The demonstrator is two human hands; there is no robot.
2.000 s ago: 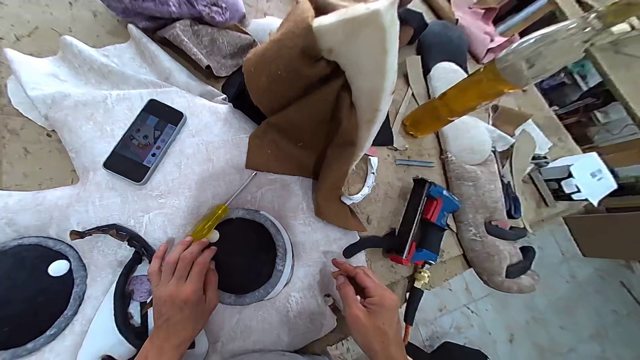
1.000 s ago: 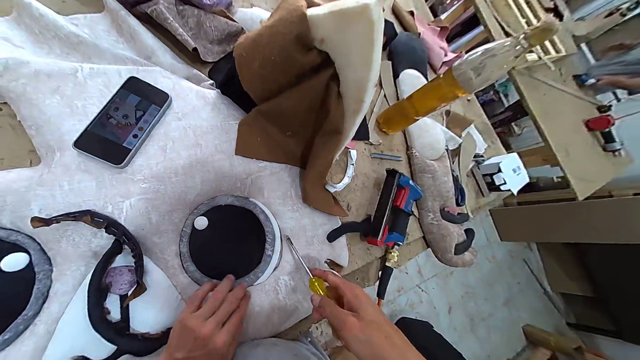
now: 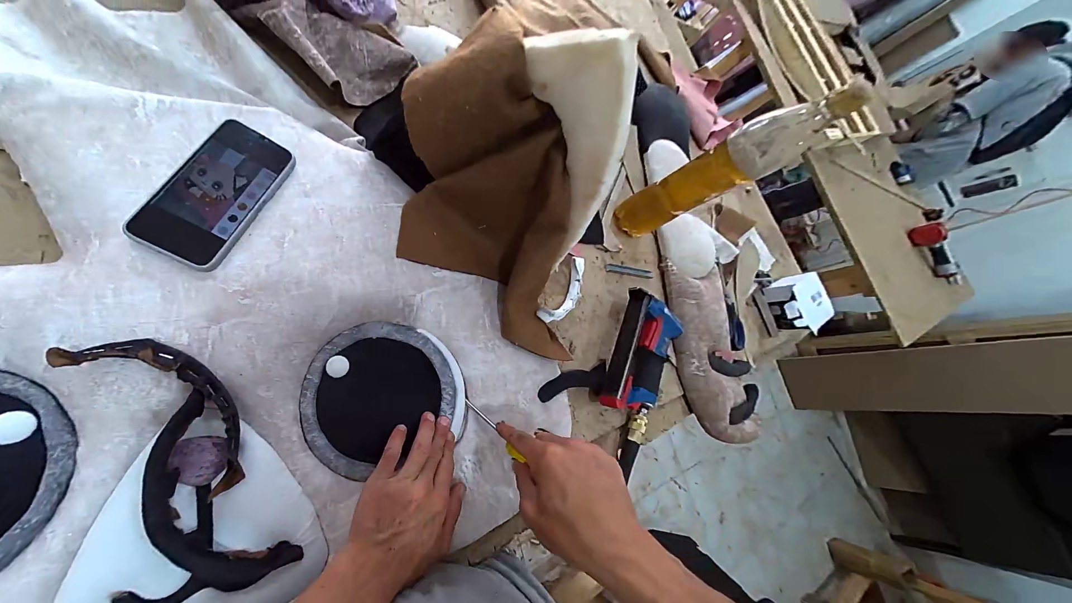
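My left hand [image 3: 414, 494] lies flat with its fingertips on the lower right of a round black padded eye piece [image 3: 377, 394], which has a grey fabric ring and a small white dot. Gripped in my right hand [image 3: 569, 486] is a screwdriver [image 3: 483, 414] with a yellow handle, mostly hidden by the fingers. Its thin metal shaft points up and left, the tip at the white right edge of the eye piece. Pale mottled fabric [image 3: 268, 310] spreads beneath. To the left, a black padded mouth-shaped piece [image 3: 159, 494] with a purple nose part [image 3: 199, 460] rests on a white padded shape.
A smartphone [image 3: 209, 194] lies on the fabric at upper left. Brown cloth [image 3: 477, 126] is heaped beyond my hands. At right are a pneumatic stapler [image 3: 643, 352] with a hose, a bottle of yellow liquid [image 3: 682, 191] and a long stuffed fabric limb [image 3: 703, 335]. A person [image 3: 1005, 100] sits farther off.
The screwdriver lay beside the eye piece near my left hand two seconds ago; now my right hand holds it at the piece's right edge. My left hand has come onto the lower right part.
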